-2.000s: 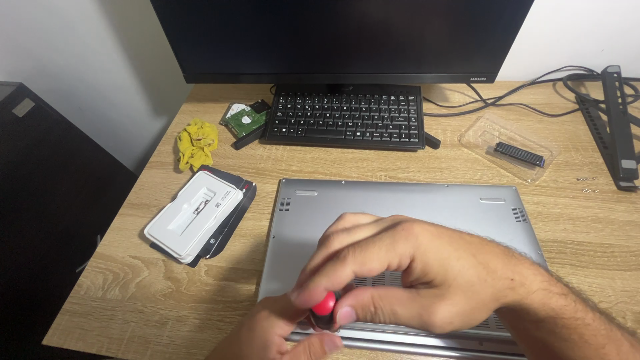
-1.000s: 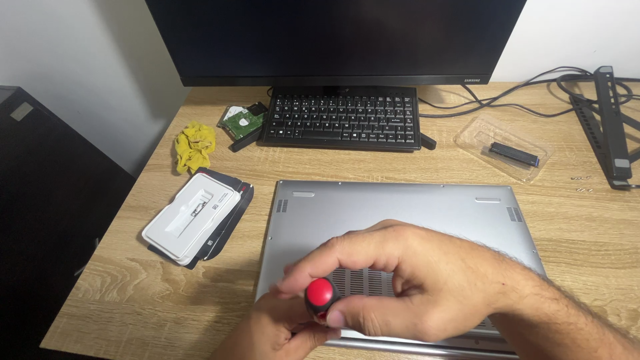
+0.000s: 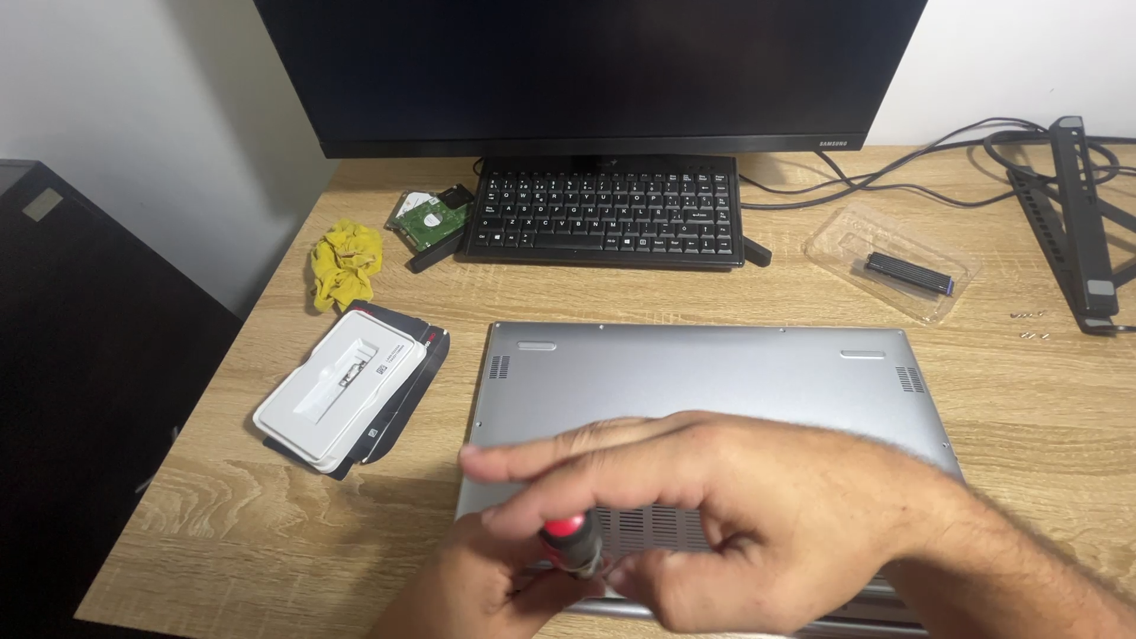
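A silver laptop (image 3: pixel 710 382) lies upside down on the wooden desk, its vented bottom cover facing up. Over its near left part, a red and black screwdriver handle (image 3: pixel 572 541) stands between my two hands. My left hand (image 3: pixel 479 577) closes around the lower part of the tool. Above and to the right, my right hand (image 3: pixel 710 515) arches over the handle, fingers extended past its top and thumb beside it; whether it grips the handle is unclear. The screwdriver's tip and the spot beneath it are hidden by my hands.
Behind the laptop are a black keyboard (image 3: pixel 608 213) and a monitor (image 3: pixel 586 71). At left lie a yellow cloth (image 3: pixel 346 264), a green circuit board (image 3: pixel 435 222) and a white tray (image 3: pixel 311 417). At right are a clear plastic tray (image 3: pixel 834 248), several small screws (image 3: pixel 1029 315) and a black stand (image 3: pixel 1083 231).
My right hand's fingers have shifted over the top of the screwdriver handle, which was more fully exposed a second ago. Both hands stay over the laptop's near left part.
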